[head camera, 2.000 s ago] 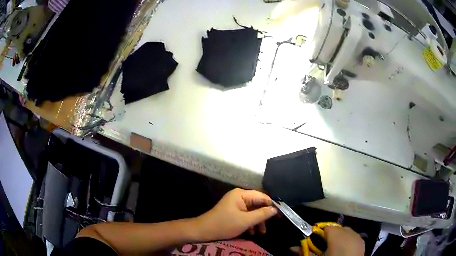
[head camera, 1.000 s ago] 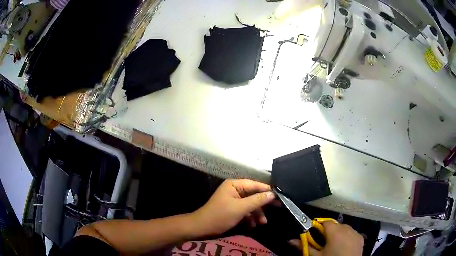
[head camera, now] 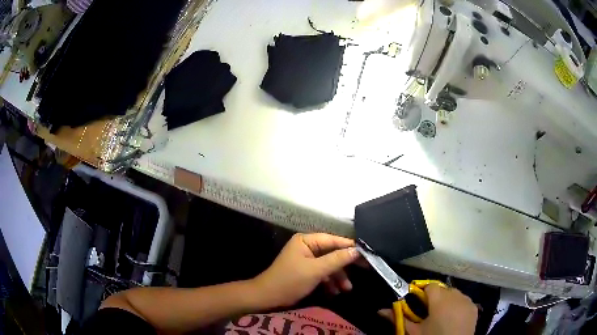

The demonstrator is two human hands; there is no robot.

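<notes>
A black patch pocket lies at the table's front edge, its hemmed, stitched side towards the right. My left hand pinches its lower left corner between thumb and finger. My right hand holds the scissors by the yellow handles. The silver blades point up and left, their tips at the pinched corner beside my left fingertips. The blades look nearly closed. Any thread at the tips is too small to tell.
Two small black heaps lie further back, one on the left and one in the middle. A large black fabric stack is far left. The white sewing machine stands right. A dark rectangular object lies at the right corner.
The pocket, my left hand and the scissor tips have shifted slightly up and right since the earliest frame. Since the middle frame they have hardly moved.
</notes>
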